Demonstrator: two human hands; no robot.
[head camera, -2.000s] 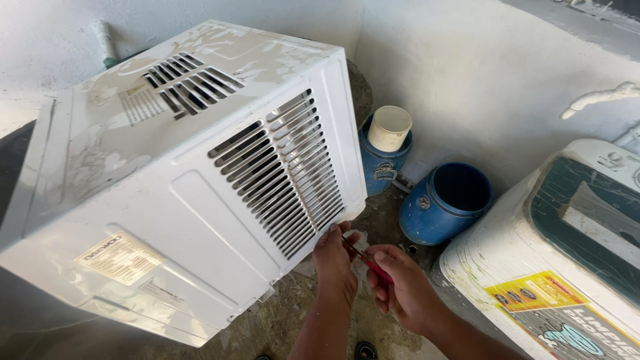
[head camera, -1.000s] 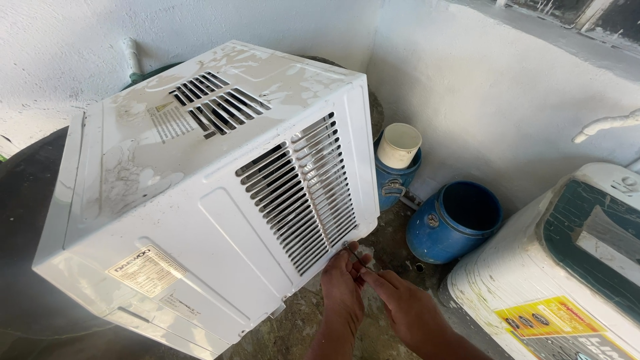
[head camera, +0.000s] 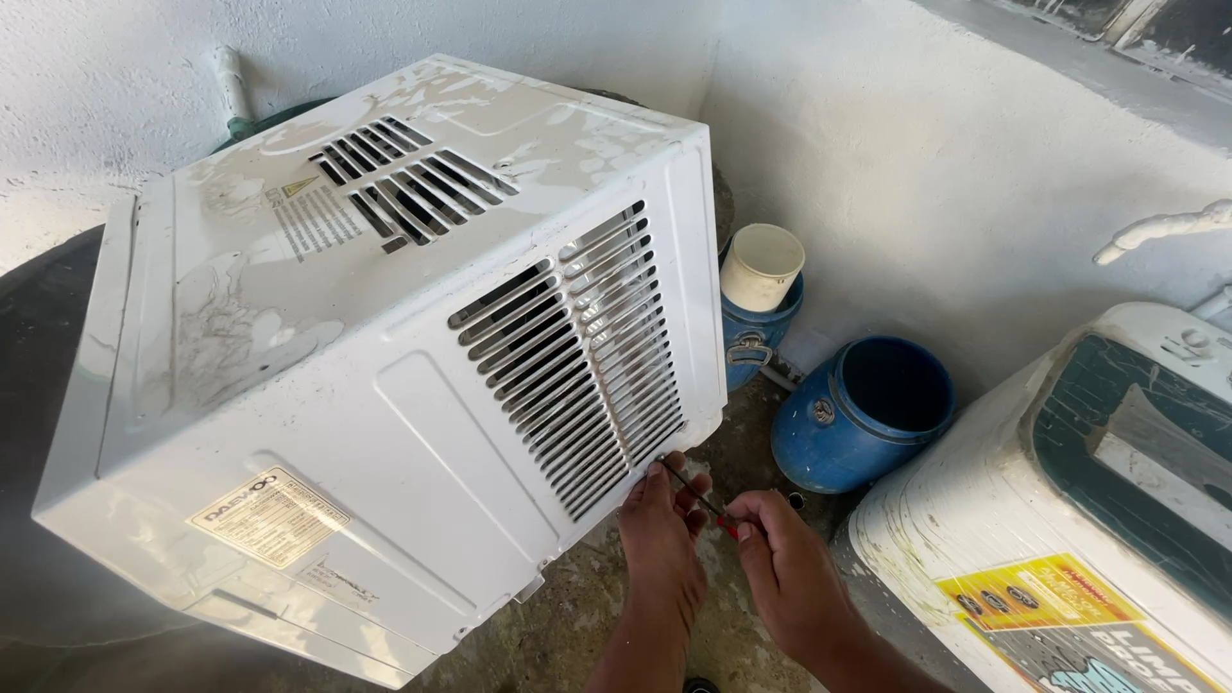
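A white Daewoo window air conditioner (head camera: 414, 433) with louvred vents on its top and side fills the left and middle, its casing smeared with dried stains. My right hand (head camera: 784, 568) is closed around the red handle of a screwdriver (head camera: 707, 502), mostly hidden in the grip. The dark shaft points up and left to the casing's lower edge, just below the side vent. At that spot my left hand (head camera: 664, 539) has its fingertips around the shaft's far end, close against the casing. Whether the tip sits in a screw cannot be seen.
Behind the unit stands a blue drum (head camera: 760, 332) with a cream container (head camera: 762, 265) in it. An open blue drum (head camera: 861, 414) is beside it. A white washing machine (head camera: 962, 481) with a dark green lid occupies the right. White walls (head camera: 924, 192) meet behind; the floor (head camera: 597, 616) is stained concrete.
Both hands remain at the casing's lower edge below the side vent. Two seconds ago the screwdriver's red handle showed more fully in my right hand. The view has shifted somewhat.
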